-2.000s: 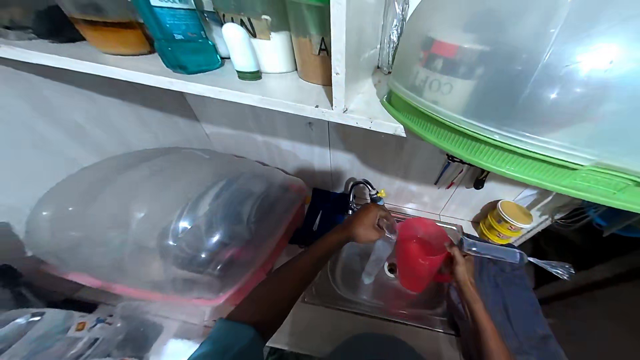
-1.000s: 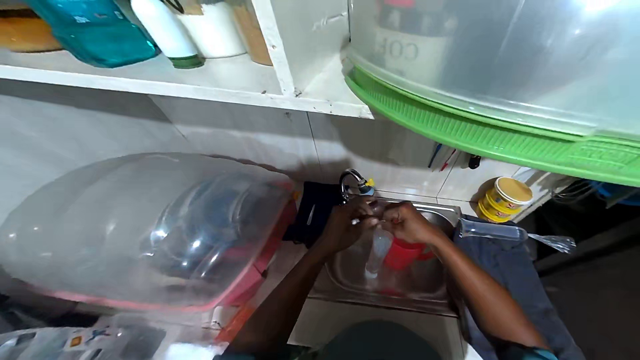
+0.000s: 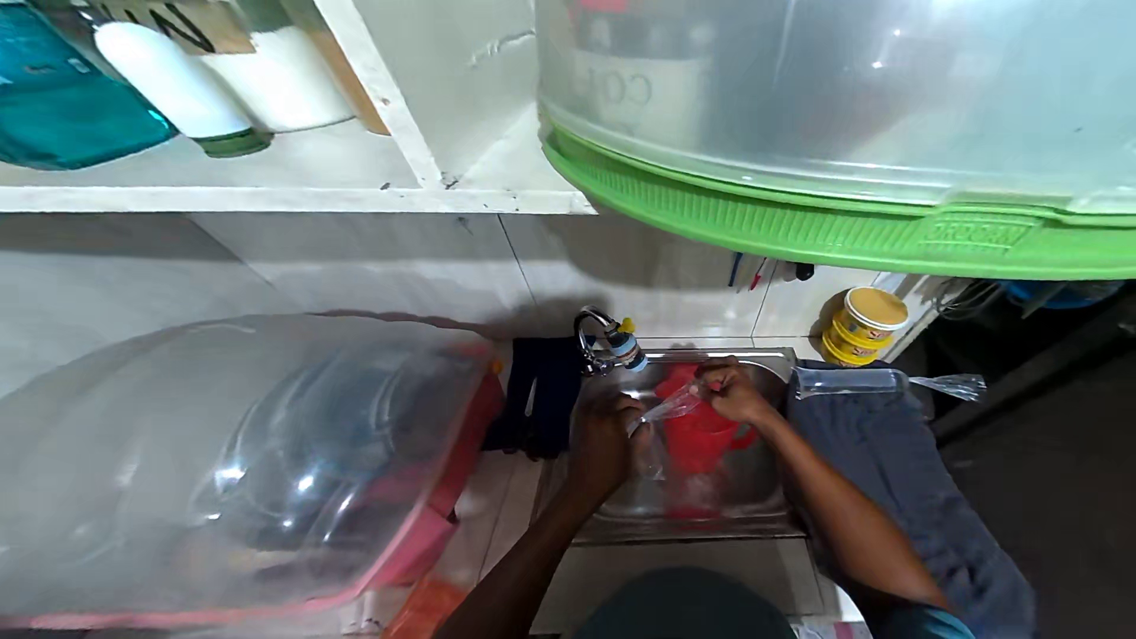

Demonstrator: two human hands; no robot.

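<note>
Over the metal sink [image 3: 754,497], my left hand [image 3: 608,444] grips a clear plastic bag [image 3: 670,406], whose lower part hangs beneath it. My right hand [image 3: 729,390] pinches the bag's upper end. A red plastic pitcher [image 3: 697,439] with a handle sits in the basin below my right hand. Behind my left hand stands the curved metal faucet [image 3: 593,337], with a blue-and-white fitting on its spout. A filled clear bag with a twisted end [image 3: 850,382] lies on a dark cloth [image 3: 896,479] right of the sink.
A large clear-lidded pink dish container [image 3: 266,479] stands on the left. Dark cloth [image 3: 541,382] lies beside the faucet. Yellow tubs [image 3: 865,324] stand behind at the right. A white shelf [image 3: 293,197] with bottles and a green-based covered container [image 3: 799,222] overhang the sink.
The red pitcher, held up in my hands two seconds ago, is down in the sink. My hands, close together one second ago, are farther apart with the bag stretched between them.
</note>
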